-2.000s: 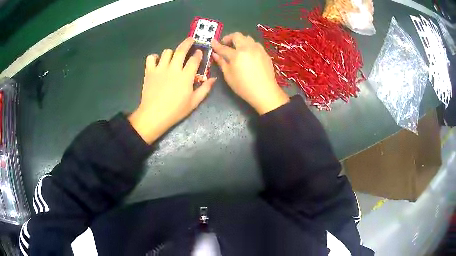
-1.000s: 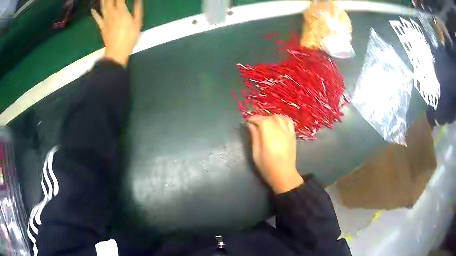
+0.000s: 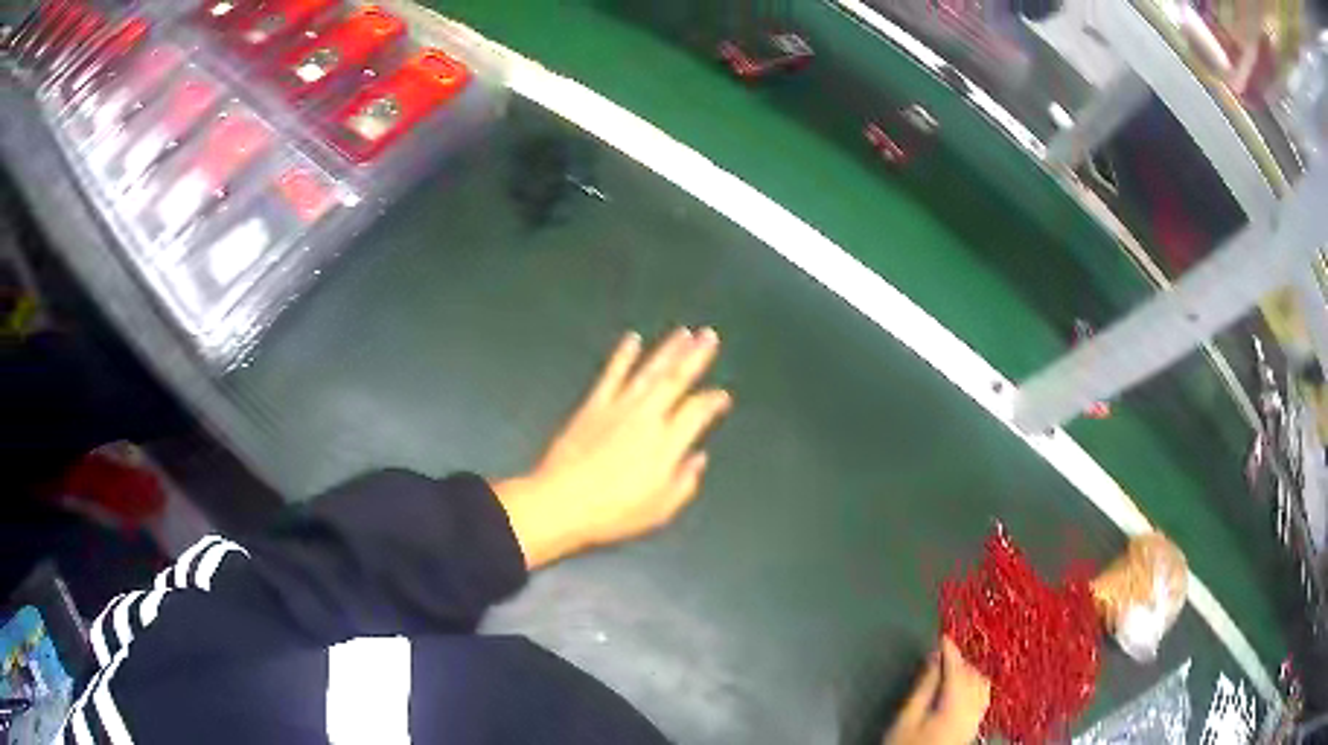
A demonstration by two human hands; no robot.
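Note:
My left hand (image 3: 626, 448) is over the middle of the dark green bench, palm down, fingers extended and apart, with nothing visible in it. My right hand (image 3: 944, 704) is at the bottom edge of the picture, partly cut off and blurred. Its fingertips touch the left side of the heap of thin red strips (image 3: 1027, 640). Whether it pinches a strip cannot be told. No handheld unit shows at either hand.
Clear plastic trays with red units (image 3: 382, 114) lie at upper left, a small black item (image 3: 546, 178) beside them. Beyond the white rail (image 3: 816, 251), the green conveyor carries spaced units (image 3: 900, 134). A knotted bag (image 3: 1143, 594) and a clear bag (image 3: 1143, 720) lie by the heap.
The view has swung left, bringing in the trays. My left hand has come back from over the conveyor to the bench. My right hand is still by the red heap.

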